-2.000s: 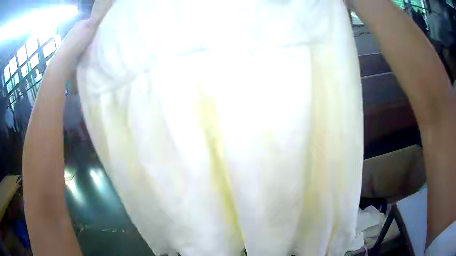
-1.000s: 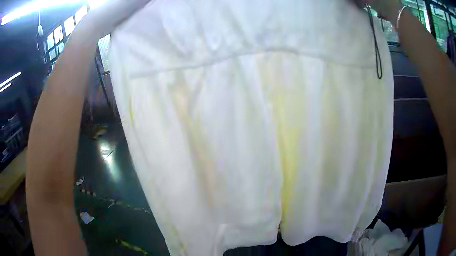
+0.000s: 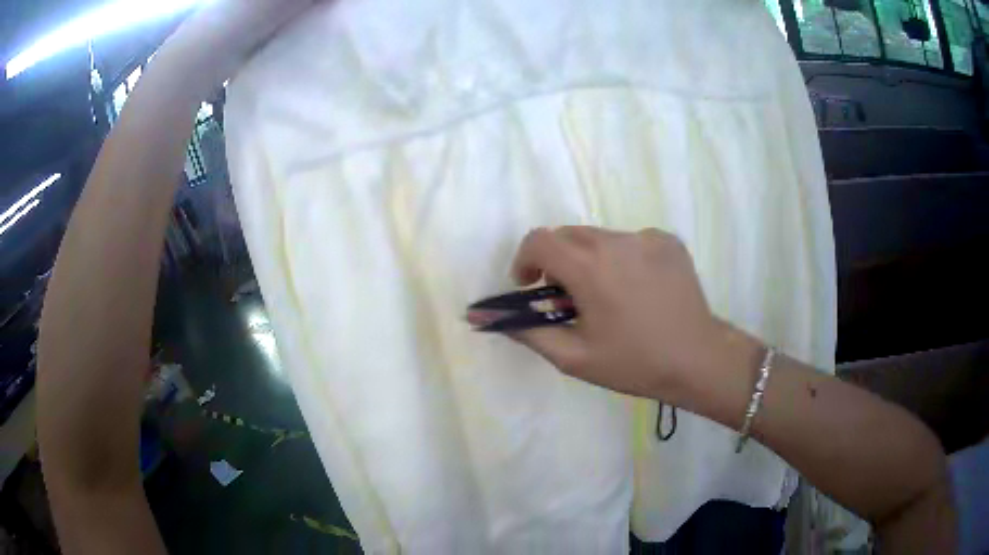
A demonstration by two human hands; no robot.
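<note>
The cream garment (image 3: 521, 434) hangs in front of me and fills the middle of the view, with a cross seam near the top and gathered folds below it. My left hand (image 3: 255, 24) is at the top left edge of the garment, partly cut off by the picture's edge; its fingers are hidden. My right hand (image 3: 618, 309) is in front of the garment, closed on the black thread snips (image 3: 523, 310). The snips point left, and their black cord loop hangs below my hand.
A dark floor (image 3: 233, 369) with yellow-black tape and a white scrap (image 3: 226, 472) shows at the left. Brown cartons or panels (image 3: 906, 396) stand at the right. Green-framed windows (image 3: 868, 33) are at the top right, and a strip light is at the top left.
My right hand has come down from the garment's top right to its middle, bringing the snips into view. My left arm stays raised at the left. The garment's lower edge has shifted slightly.
</note>
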